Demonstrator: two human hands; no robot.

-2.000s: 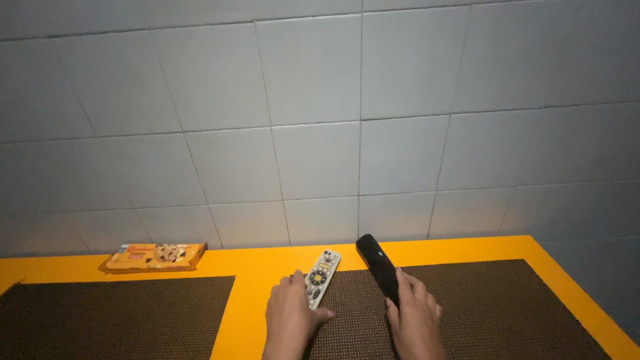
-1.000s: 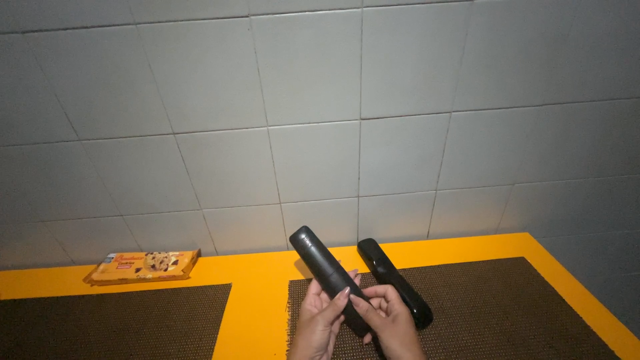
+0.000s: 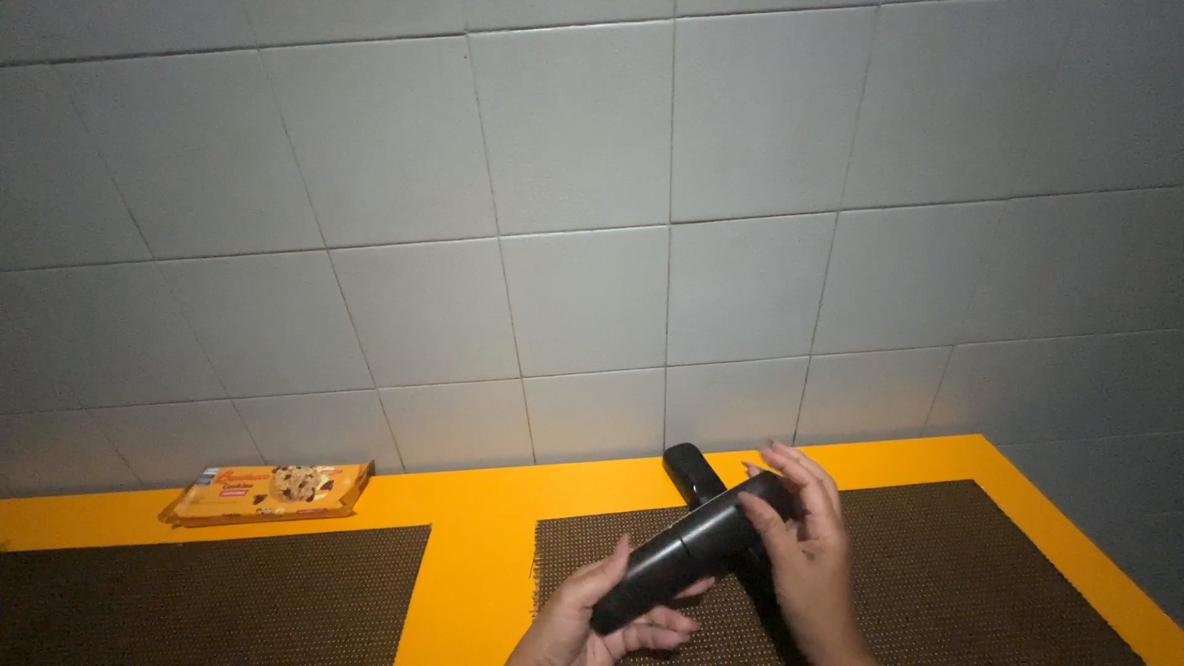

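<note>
A remote control (image 3: 680, 555), its black back facing me, is held tilted above the right woven placemat, its upper end to the right. My left hand (image 3: 615, 610) grips its lower end, thumb on top and fingers beneath. The thumb and fingers of my right hand (image 3: 805, 536) are around its upper end. Behind and below it a second black remote control (image 3: 692, 474) lies across the placemat's back edge, partly hidden by the held remote and my right hand. The buttons of the held remote face away.
A yellow pack of cookies (image 3: 273, 492) lies at the back left of the yellow table (image 3: 472, 546). Dark woven placemats lie at left (image 3: 213, 592) and right (image 3: 943, 564). A tiled wall (image 3: 583, 305) rises behind the table.
The grey, button-side-up remote under my left hand was lifted and turned over, and now tilts to the right. My right hand let go of the other black remote and moved to the held one's upper end.
</note>
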